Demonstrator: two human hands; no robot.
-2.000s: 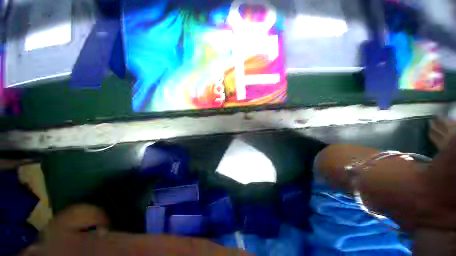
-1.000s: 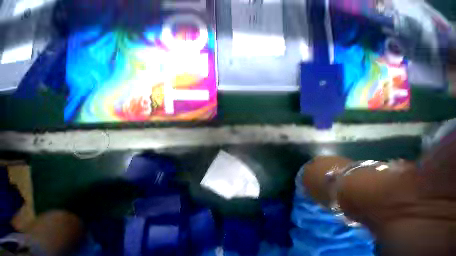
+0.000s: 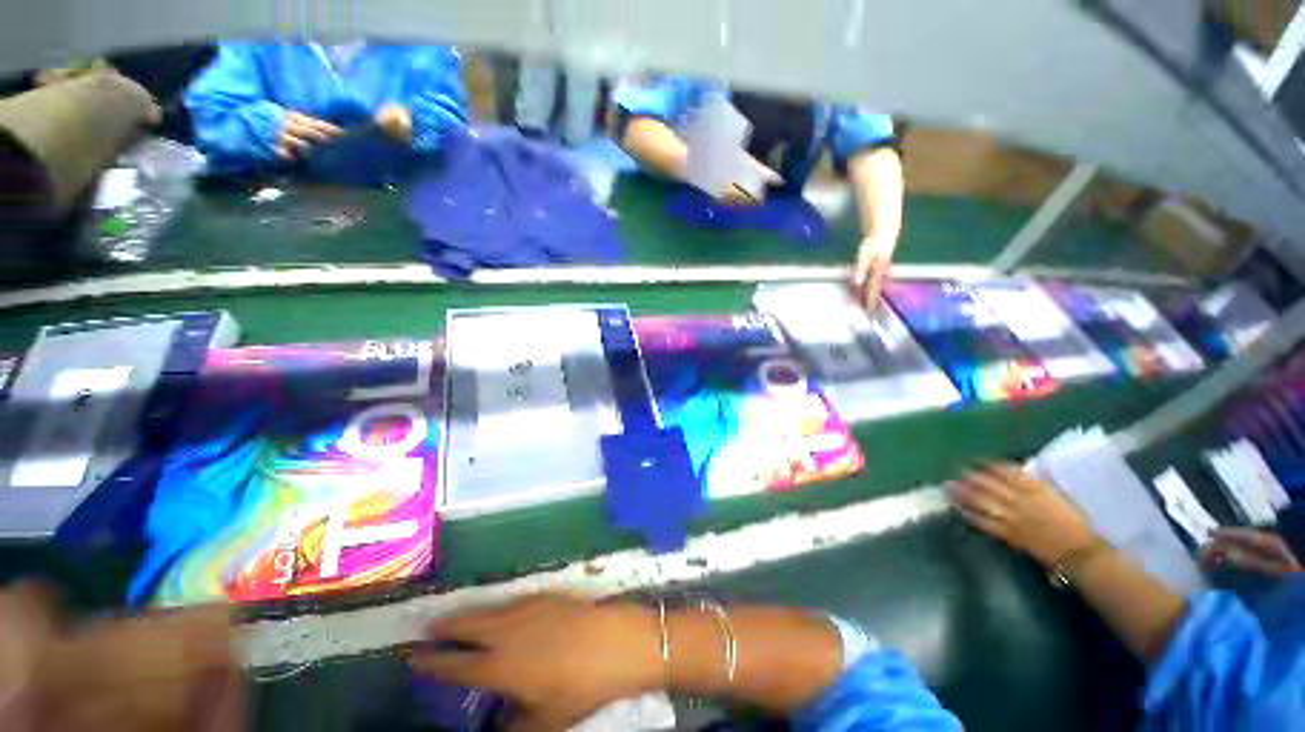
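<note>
My right hand (image 3: 537,655), with thin bracelets at the wrist, is at the bottom centre over a small dark-blue box (image 3: 458,701). Whether the fingers grip the box cannot be told. My left hand (image 3: 115,665) is blurred and cut off at the lower left; what it holds, if anything, is not clear. Ahead on the green belt, an open box tray (image 3: 530,465) holds a pale insert, and a blue card insert (image 3: 648,479) hangs over its front right edge. A colourful printed box lid (image 3: 344,493) lies left of that tray.
The pale near rail (image 3: 802,529) runs between my hands and the belt. More trays and lids line the belt. Two workers (image 3: 336,100) sit across it, near heaped blue card (image 3: 508,200); one reaches into a tray. A neighbour's hand (image 3: 1023,508) touches pale sheets (image 3: 1116,501) at right.
The view has lifted, so the far bench and workers now show. My right hand has moved left to the small dark-blue box. The pile of boxes has mostly left the picture.
</note>
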